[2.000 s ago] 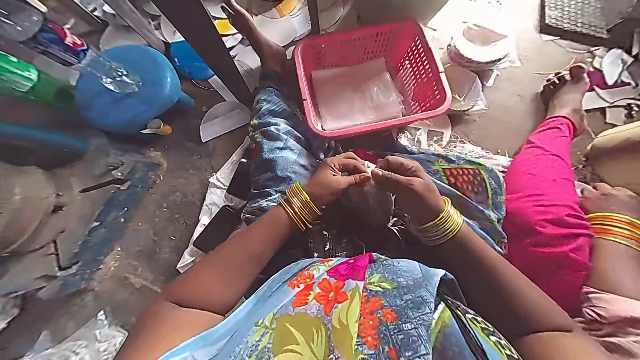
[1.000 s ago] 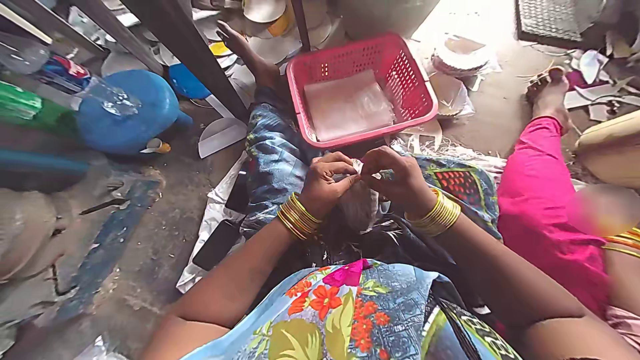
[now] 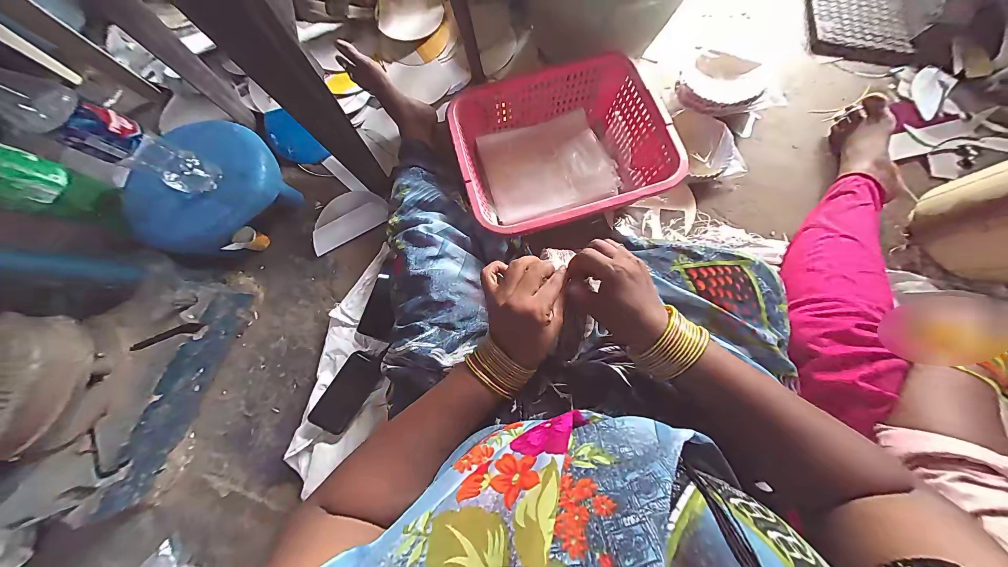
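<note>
My left hand [image 3: 526, 309] and my right hand [image 3: 618, 291] meet above my lap, their curled fingers pinching a small whitish piece [image 3: 557, 256] that looks like thin plastic or paper. Most of it is hidden by the fingers, so its exact kind is unclear. Yellow bangles circle both wrists. Just beyond the hands, a pink plastic basket [image 3: 568, 220] stands with a stack of clear plastic sheets or bags [image 3: 543, 165] lying flat in it.
A black phone [image 3: 345, 392] lies on white cloth at the left. Farther left are a blue plastic container [image 3: 201, 189] and a green bottle [image 3: 39, 179]. Paper-like discs [image 3: 723, 79] are stacked beyond the basket. A co-worker's leg in pink [image 3: 839, 299] extends at the right.
Both hands stay together over the lap; their fingers have shifted around the whitish piece. The basket stays in place.
</note>
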